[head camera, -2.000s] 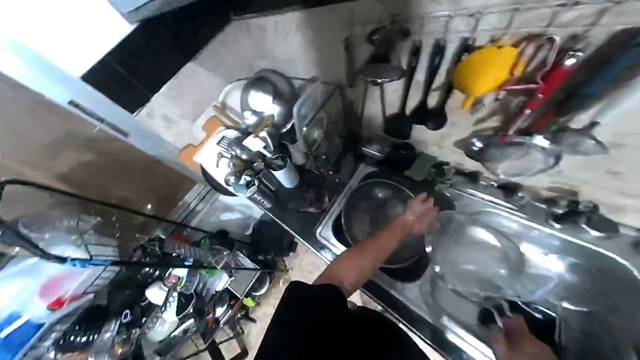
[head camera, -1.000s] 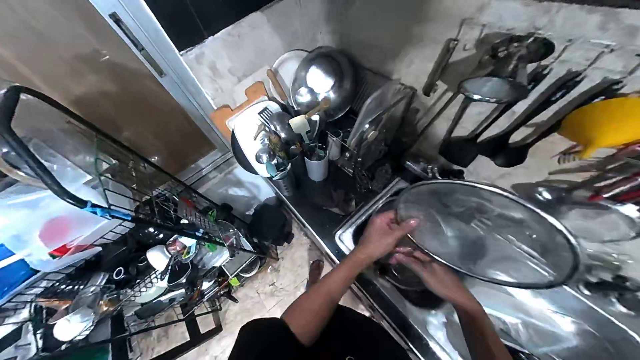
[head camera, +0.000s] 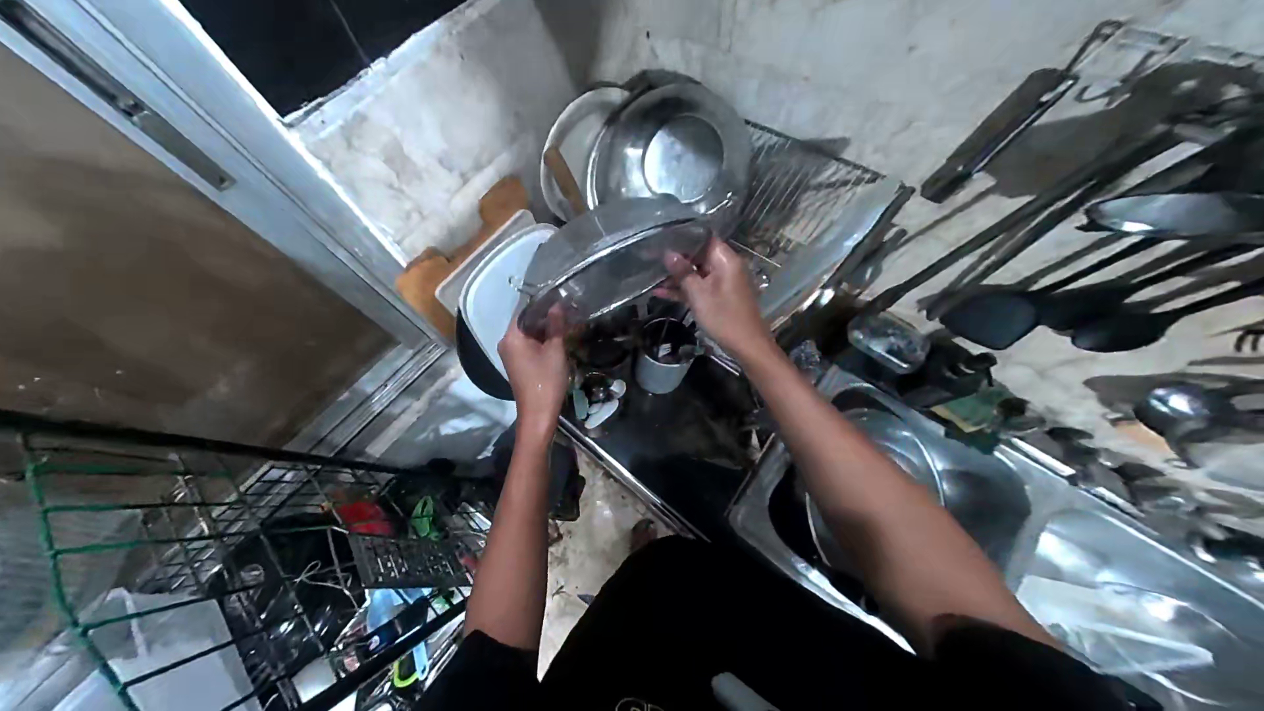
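Note:
My left hand (head camera: 538, 360) and my right hand (head camera: 713, 296) grip opposite ends of the rim of a clear, rounded lid or strainer (head camera: 617, 262); whether it is glass or fine mesh I cannot tell. It is held tilted above the counter, in front of a large metal bowl (head camera: 681, 153) that leans by the wall. Just below it, a light grey cup (head camera: 664, 370) holds utensils. White trays or boards (head camera: 494, 286) stand upright beside my left hand. A wire dish rack (head camera: 805, 193) lies beyond my right hand.
At the right is a steel double sink (head camera: 997, 494) with a metal basin (head camera: 894, 444) inside. Black ladles and turners (head camera: 992, 316) hang on the wall. A wire shelf (head camera: 118, 548) full of kitchen things stands at lower left. Wooden boards (head camera: 430, 286) lean near the door frame (head camera: 326, 252).
Both hands have carried the clear round item from over the sink to the left, over the utensils by the dish rack. The view has swung left.

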